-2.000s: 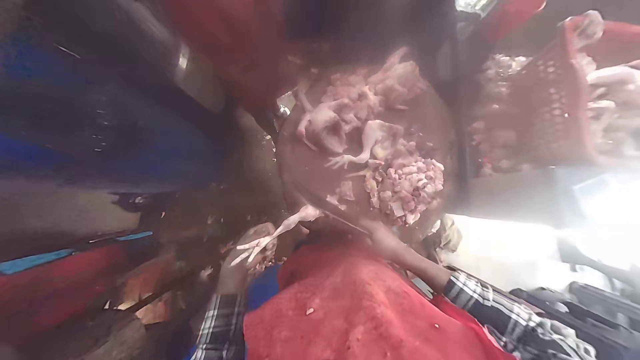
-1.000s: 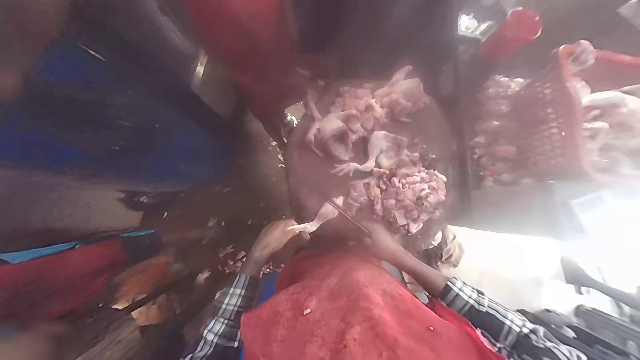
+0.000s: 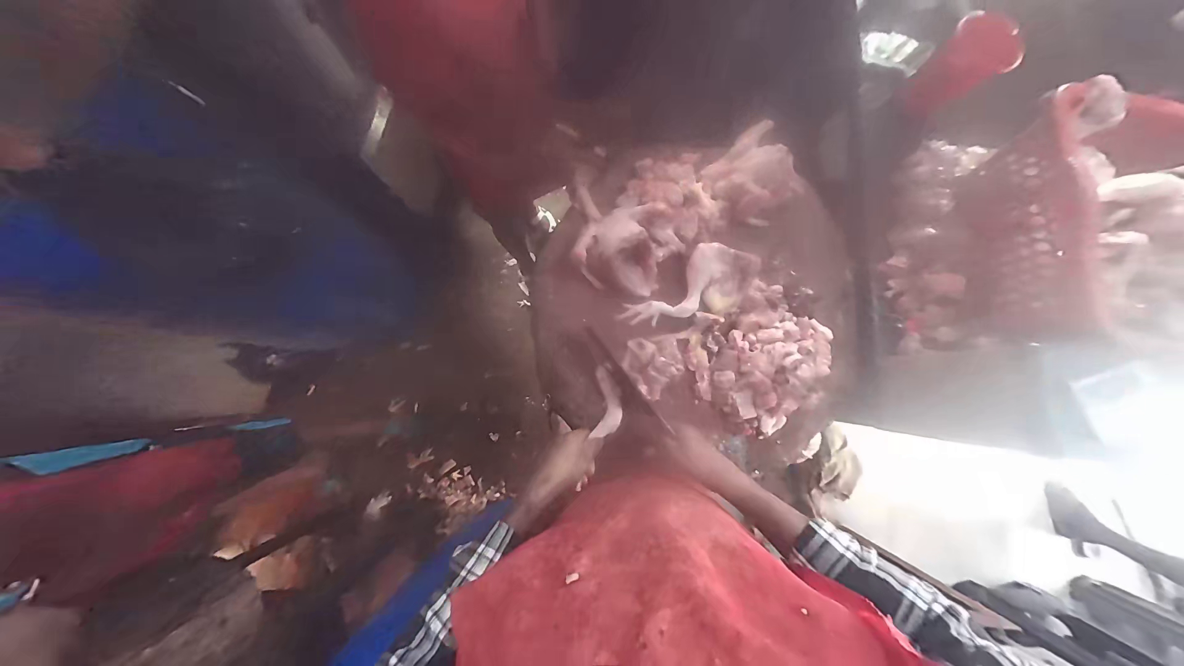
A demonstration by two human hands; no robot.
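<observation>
My left hand (image 3: 566,462) grips a pale piece of poultry (image 3: 608,404) that lies over the near left part of a round chopping block (image 3: 573,347). My right hand (image 3: 689,453) is closed around the handle end of a knife (image 3: 629,377), whose blade slants up and left across the block, just right of that piece. A heap of chopped meat (image 3: 772,365) lies on the block's right side. Behind it are a chicken leg with its foot (image 3: 694,282), a plucked carcass (image 3: 629,250) and more raw poultry (image 3: 758,176).
A red plastic basket (image 3: 1027,231) stands at the right, with pale poultry (image 3: 1147,217) beyond its rim. Meat pieces (image 3: 930,277) lie to its left. Scraps (image 3: 462,490) are scattered low at the left of the block. A person in red (image 3: 444,74) is across the block.
My left hand has moved right and in toward the block with the poultry piece, which hung at the left with its foot spread. My right hand still holds the knife.
</observation>
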